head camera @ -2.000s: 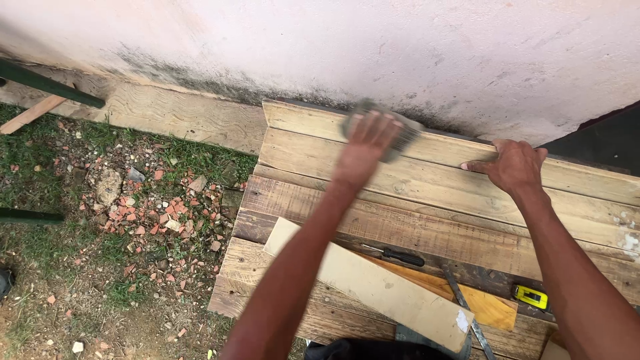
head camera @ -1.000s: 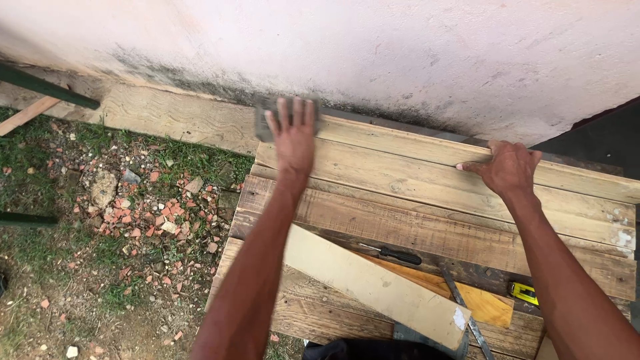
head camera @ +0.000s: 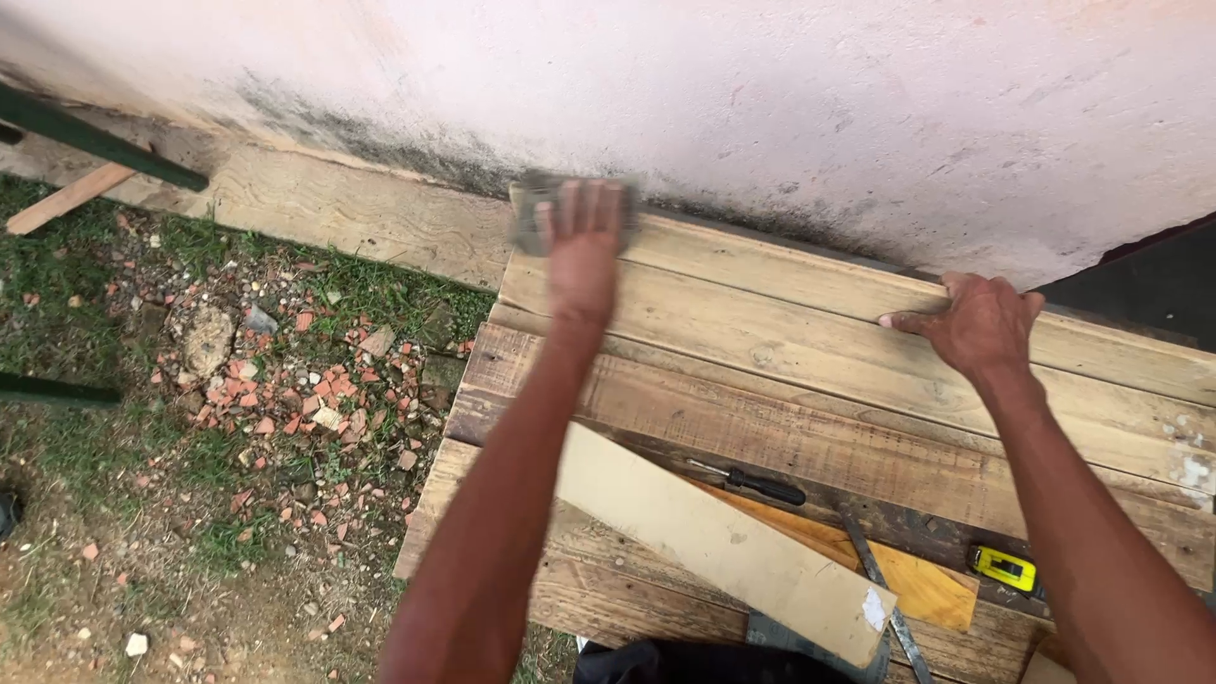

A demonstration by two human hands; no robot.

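My left hand [head camera: 581,256] lies flat, fingers spread, on a grey sheet [head camera: 532,223], probably sandpaper, blurred by motion, at the far left end of a pale grooved wooden board [head camera: 760,356]. My right hand [head camera: 988,323] grips the board's far edge, its thumb on the top face and the fingertips hidden behind. Nearer me on the plank table [head camera: 665,589] lie a beige strip [head camera: 712,541], a screwdriver with a black handle [head camera: 765,486], an orange-toned wood piece [head camera: 926,584], a metal bar [head camera: 879,570] and a yellow tape measure [head camera: 1004,568].
A pale wall [head camera: 712,104] with dark stains rises just behind the board. To the left are a concrete ledge [head camera: 351,209], green bars [head camera: 104,142], a loose wooden strip [head camera: 71,198] and grass with broken brick rubble [head camera: 332,389].
My left hand has slid the grey sheet leftward along the board from near its middle to its left end. My right hand has stayed at the far edge.
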